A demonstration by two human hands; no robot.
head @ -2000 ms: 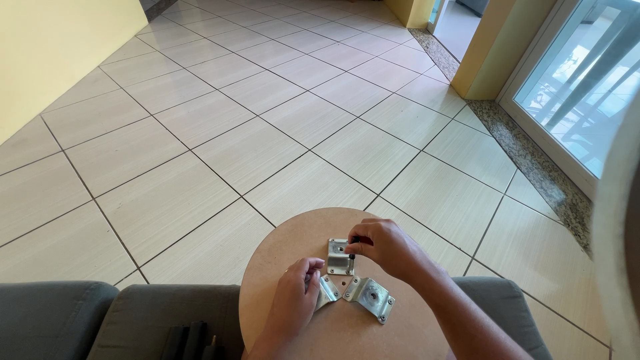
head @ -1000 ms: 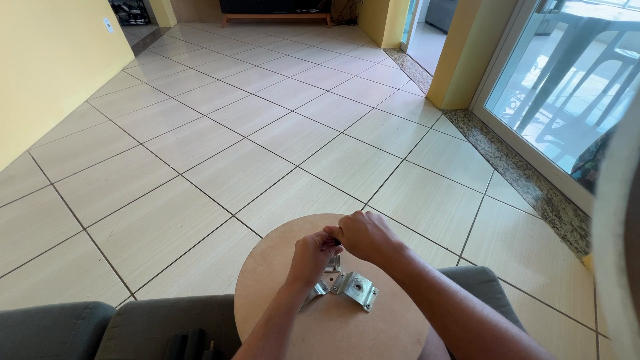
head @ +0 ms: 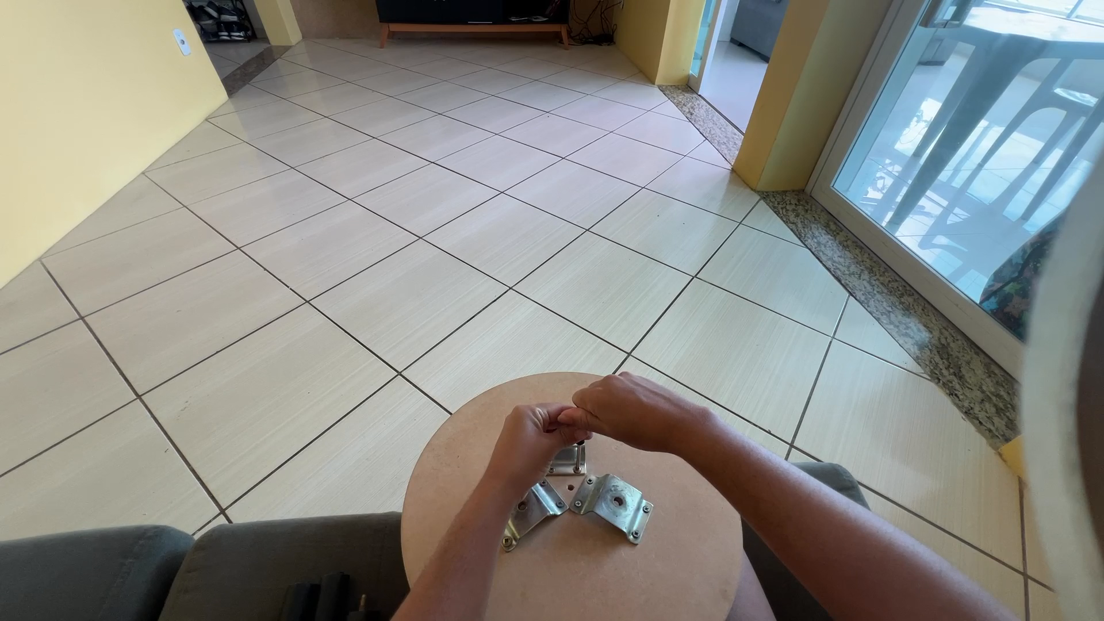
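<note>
A round fiberboard disc (head: 673, 569) carries several bent metal brackets around a small central hole. My left hand (head: 536, 440) and my right hand (head: 634, 412) meet above the far bracket (head: 567, 462), fingertips together and covering much of it. A small dark piece shows just under the fingers; what it is cannot be told. The right bracket (head: 619, 504) lies fully visible, with fasteners at its corners. Partly behind my left wrist is the left bracket (head: 533, 516), a fastener at its lower end.
Grey upholstered cushions (head: 95, 561) lie beneath and beside the disc. Dark objects (head: 323, 597) rest on the cushion at lower left. Beyond is a tiled floor (head: 466, 250), with a yellow wall (head: 95, 112) at left and a glass door (head: 966, 155) at right.
My right hand has come in to meet my left hand over the far bracket; two seconds ago they were apart. The view has tilted up.
</note>
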